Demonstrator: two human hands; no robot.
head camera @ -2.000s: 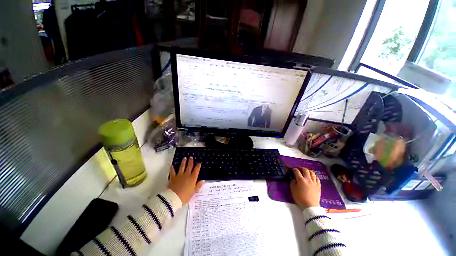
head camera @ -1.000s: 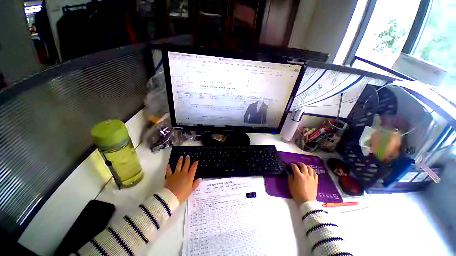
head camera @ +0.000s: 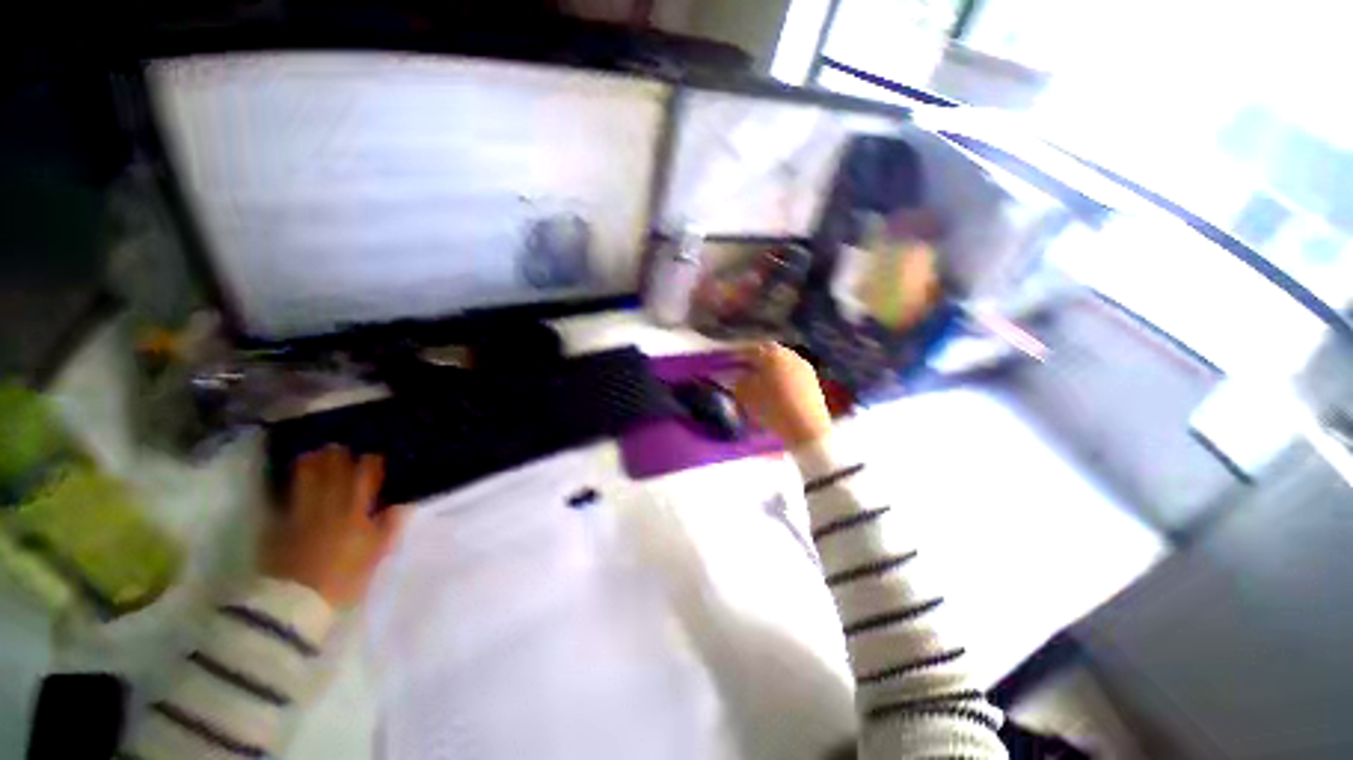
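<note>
The view is blurred. My left hand (head camera: 330, 520) rests on the left end of the black keyboard (head camera: 490, 420), fingers apart and holding nothing. My right hand (head camera: 782, 394) is just right of the black mouse (head camera: 709, 408), at the right part of the purple mouse pad (head camera: 668, 446). Its fingers look bent, and I cannot tell whether they hold anything. White printed sheets (head camera: 512, 624) lie below the keyboard, with a small dark block (head camera: 583, 498) on their upper right. The monitor (head camera: 416, 193) shows a white page with a dark picture. No pen can be made out.
A yellow-green bottle (head camera: 97, 535) stands at the left edge, above a black slab (head camera: 79, 716). A pale flask (head camera: 675, 282) and a crowded pen holder (head camera: 751, 290) stand right of the monitor. Farther right are dark items, a file rack and the window.
The view has swung right and blurred. My right hand has come off the mouse to its right side. The red pen no longer shows. My left hand stays at the keyboard's left end.
</note>
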